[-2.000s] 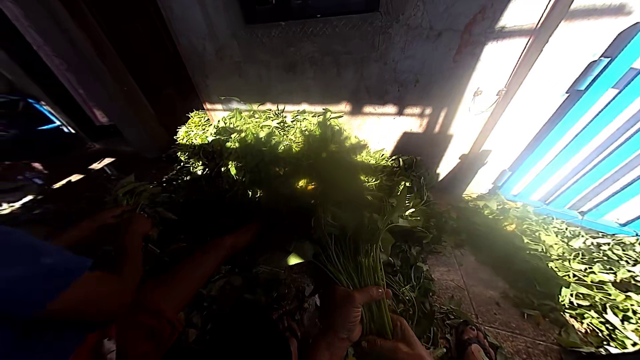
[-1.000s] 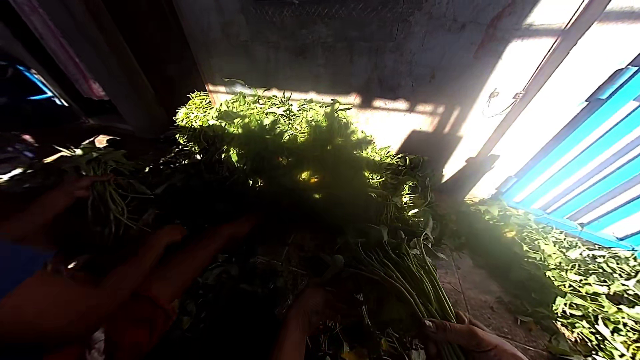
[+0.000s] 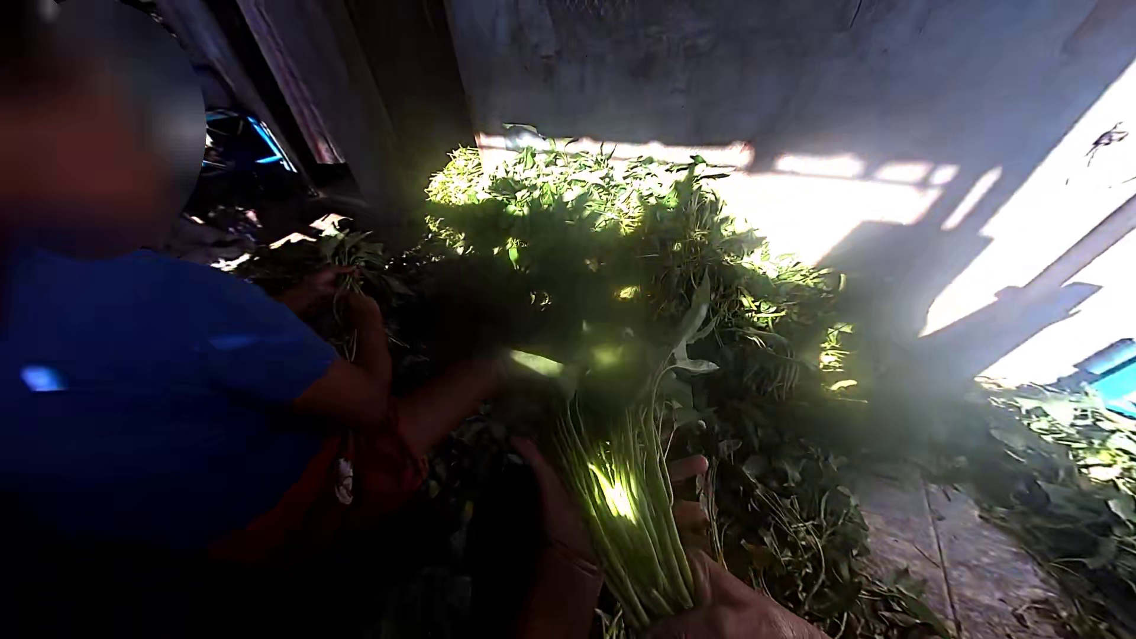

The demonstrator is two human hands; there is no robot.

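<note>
A bunch of long green leafy stems point(image 3: 626, 524) stands nearly upright at the lower middle. My right hand point(image 3: 728, 603) is closed around its lower stems, with fingers showing along its right side. My left hand point(image 3: 559, 524) is at the left side of the same bunch, in deep shade; whether its fingers grip the stems cannot be told. The leafy top of the bunch blends into the shadow. Behind it lies a large heap of leafy greens point(image 3: 577, 195) against the wall.
A person in a blue shirt point(image 3: 151, 382) sits close at the left, holding leafy stems point(image 3: 346, 257). A concrete wall point(image 3: 657, 80) rises behind the heap. More loose greens point(image 3: 1065, 453) lie at the right beside bare floor point(image 3: 950, 550), near a blue gate part point(image 3: 1120, 377).
The bunch in my right hand has come from the lower right to the middle, more upright, and my left hand is now beside it. The view has turned left, showing more of the other person.
</note>
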